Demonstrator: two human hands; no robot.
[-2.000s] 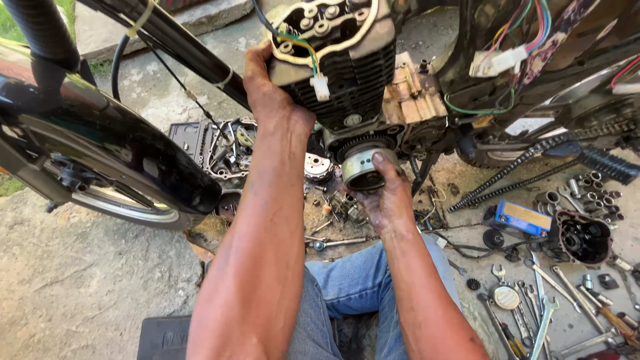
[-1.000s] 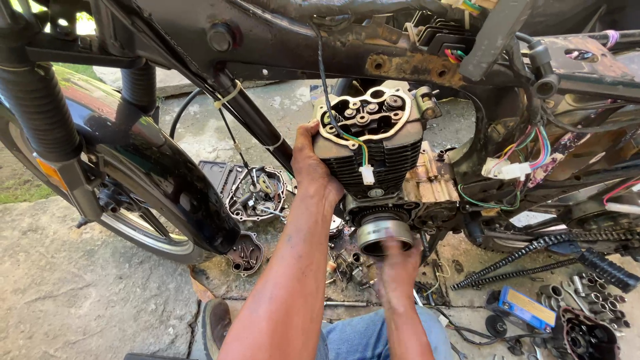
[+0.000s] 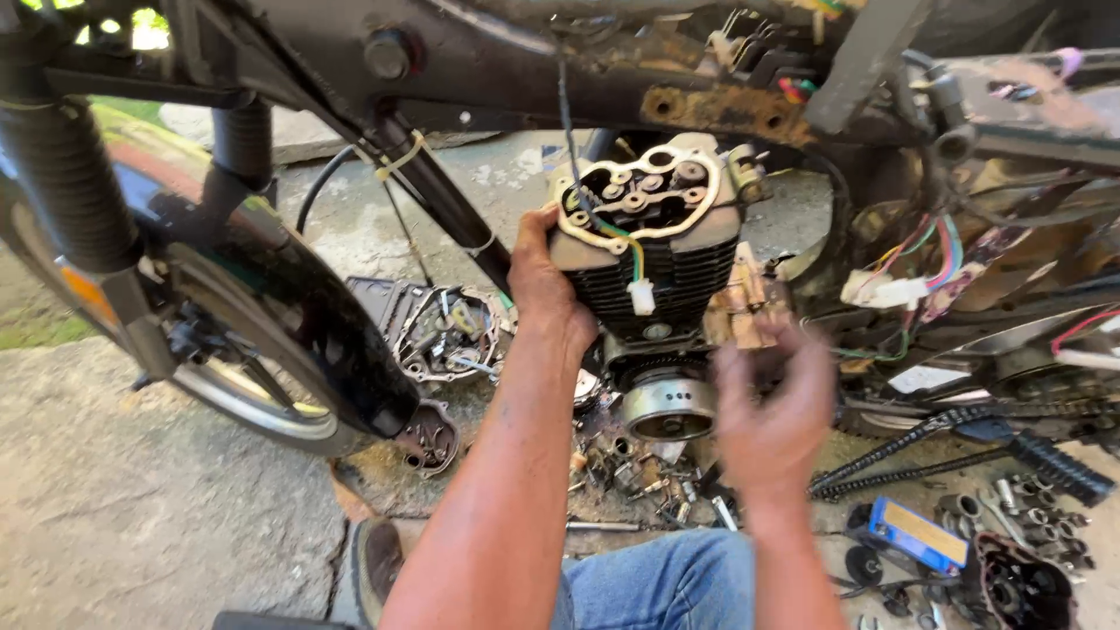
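My left hand (image 3: 544, 284) grips the left side of a finned engine cylinder block (image 3: 656, 284), its fingers partly hidden behind it. The cylinder head (image 3: 643, 188) on top shows its valve gear and a pale rim, and a white connector (image 3: 641, 297) on coloured wires hangs down its front. Beneath it, a round metal flywheel rotor (image 3: 669, 407) sits at the crankcase. Motion blurs my right hand (image 3: 774, 394), raised just right of the rotor near a brown, crumpled piece (image 3: 746, 302) beside the cylinder; whether it touches anything cannot be told.
The motorcycle frame tube (image 3: 525, 79) crosses above, with the front wheel (image 3: 262, 411) at left. An engine cover holding small parts (image 3: 451, 332) lies behind my left arm. Loose parts, a drive chain (image 3: 910, 446), a blue box (image 3: 919, 534) and sockets (image 3: 1041, 516) lie on the ground.
My right hand was on the rotor two seconds ago; it is now off to the rotor's right and higher. My left hand stays on the cylinder. The view has shifted.
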